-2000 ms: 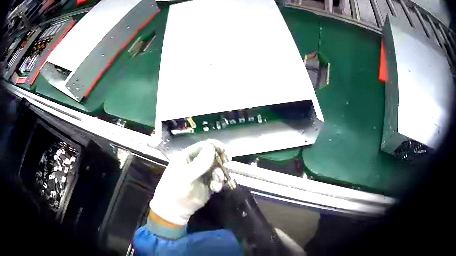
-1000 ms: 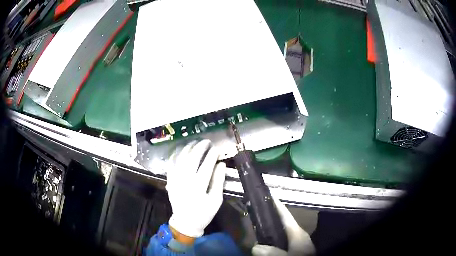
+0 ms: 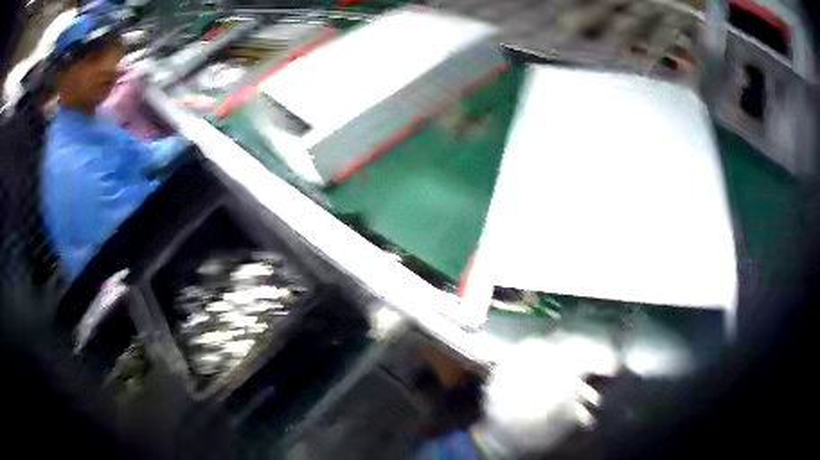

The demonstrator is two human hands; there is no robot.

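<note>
The frame is blurred. A large silver-white enclosure lies on the green carrier right of centre, its open end towards me. My gloved left hand is in front of the open end's left part, with something small and dark at its fingertips that I cannot make out. A bit of green board shows at the opening. The rest of the opening is dark and smeared. My right hand and the electric screwdriver cannot be made out in the dark lower right.
A parts bin full of small shiny pieces stands at lower left. A second enclosure with red-orange edging lies further left on the line. A person in blue stands at far left. The silver conveyor edge runs diagonally.
The view has swung left, so the enclosures now lie further right and the bin and person show. My right hand and the screwdriver have dropped out of sight.
</note>
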